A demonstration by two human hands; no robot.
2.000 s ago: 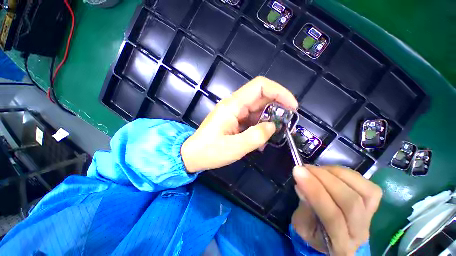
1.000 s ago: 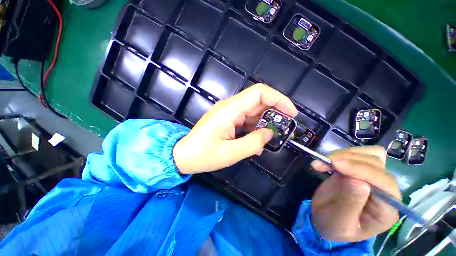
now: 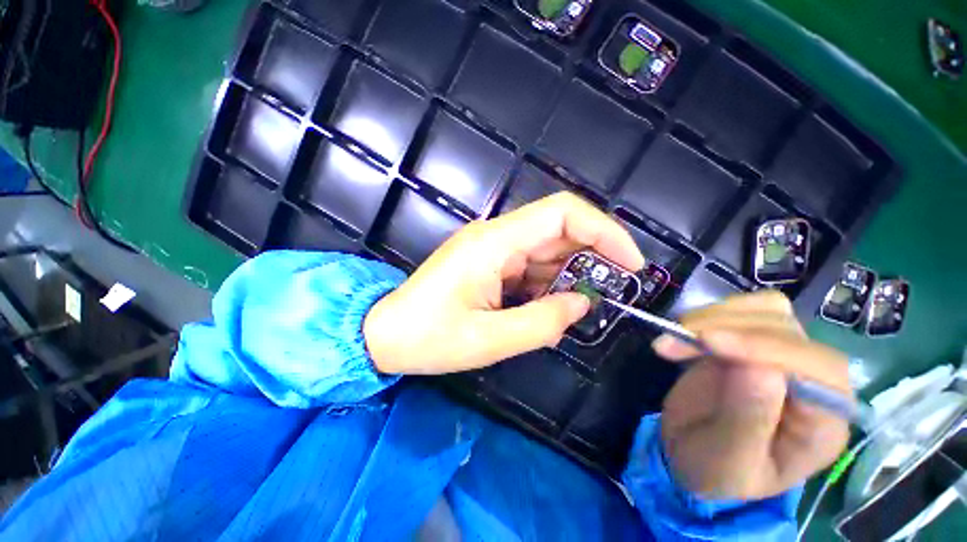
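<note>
My left hand [image 3: 482,291] holds an open watch housing [image 3: 597,300] between thumb and fingers above the tray. The housing is rounded-square with a shiny rim, a green patch and small silver parts inside. My right hand [image 3: 758,392] grips silver tweezers [image 3: 655,321], slightly blurred. Their tip is over the inside of the housing, near its right side; whether it touches a part is too small to tell. The black compartment tray [image 3: 594,132] lies below, with similar units in some pockets, one partly hidden behind the left hand's housing.
Two loose watch units [image 3: 886,308] lie on the green bench [image 3: 159,127] right of the tray, another at the upper right edge. A black block [image 3: 48,64] with a red wire is at upper left. A white device [image 3: 912,455] with a dark screen is at lower right.
My right hand has moved right and the tweezers have tilted flatter. Their tip has shifted from the housing's edge to over its inside. The housing is turned to show its interior more openly.
</note>
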